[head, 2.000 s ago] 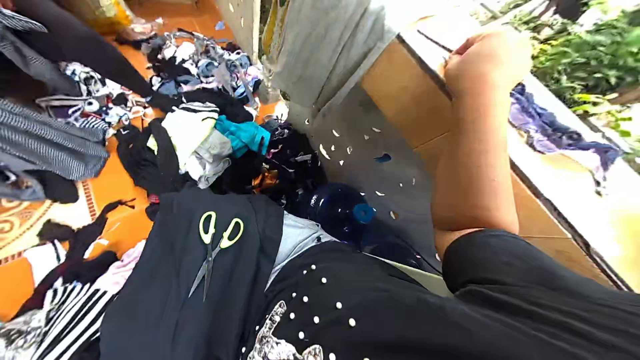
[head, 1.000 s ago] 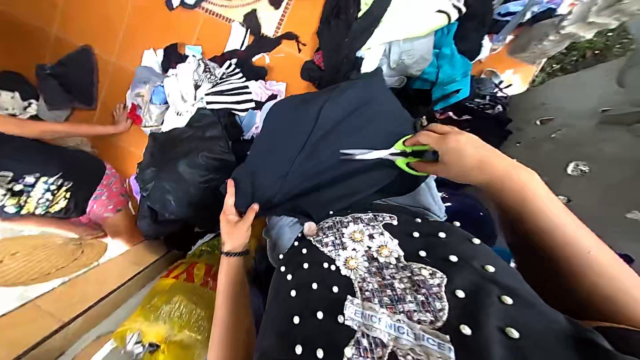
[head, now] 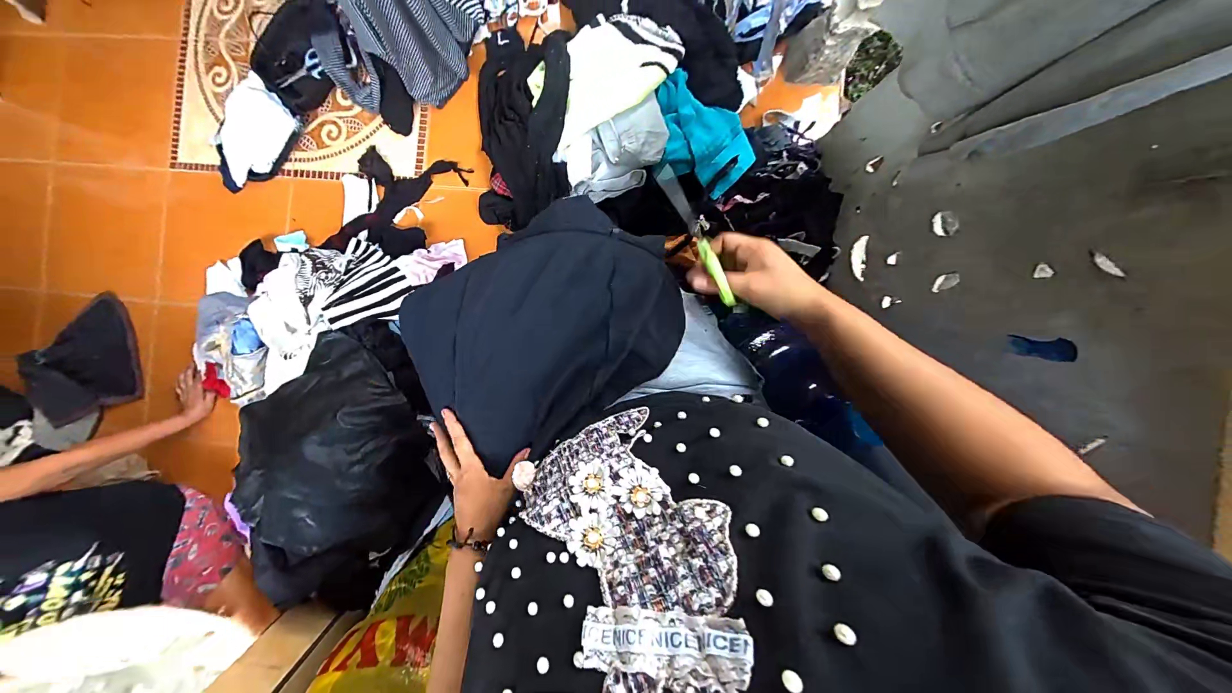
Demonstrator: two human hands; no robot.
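Note:
My right hand grips the lime-green handles of a pair of scissors. Their blades point up and away, beyond the right edge of a dark navy cloth lying across my lap. Against the cloth's near left edge rests my left hand, its thumb and fingers spread; whether it pinches the fabric cannot be told. Grey cloth shows under the navy cloth, beside my right forearm. A teal cloth and a white and neon-yellow garment lie just past the scissors.
A full black plastic bag stands at my left, near a yellow printed bag. Striped scraps lie on the orange tiles. Another person's hand touches the pile at left. A blue plastic bottle lies beside the grey wall.
Two seconds ago the scissors lay on the navy cloth; a second ago my right hand held them over it. Now they are past its right edge, pointing away.

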